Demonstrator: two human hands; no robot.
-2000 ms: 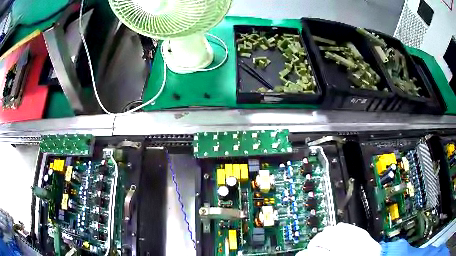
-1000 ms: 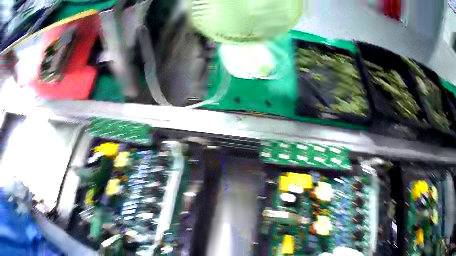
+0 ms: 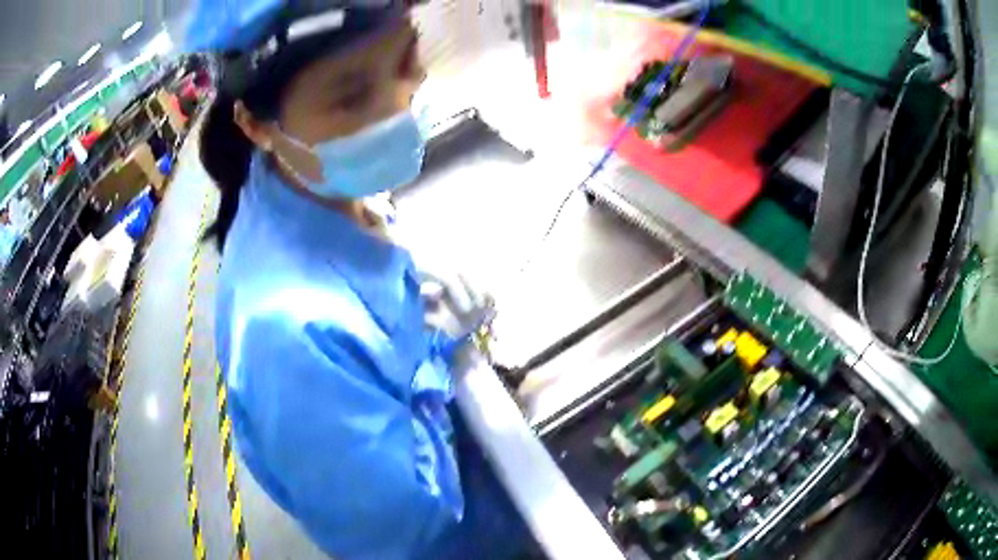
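Neither of my hands is in the picture. Nearest in front of me, at the lower right, a green circuit board point(image 3: 755, 438) with yellow, black and white parts sits in a black carrier point(image 3: 575, 443) on the line. A narrow small green board point(image 3: 782, 325) with pale pads lies at the carrier's rear edge. A white strip point(image 3: 815, 494) with a bent end runs along the board's right side. Olive-green hold-down fixtures point(image 3: 648, 465) stand on the board's left part. Part of another small green board point(image 3: 972, 523) shows at the lower right edge.
Another person point(image 3: 328, 350) in blue, masked and with a white glove, stands left beside the line's rail point(image 3: 536, 481). A red mat point(image 3: 700, 164) holding a board assembly lies behind the line. A white cable point(image 3: 875, 241) hangs at right. A floor aisle with striped lines runs at left.
The view has swung left and tilted. The person in blue now shows largely, while the fixture trays have left the picture and the fan is almost out. The white-gloved hand seen at lower right has gone.
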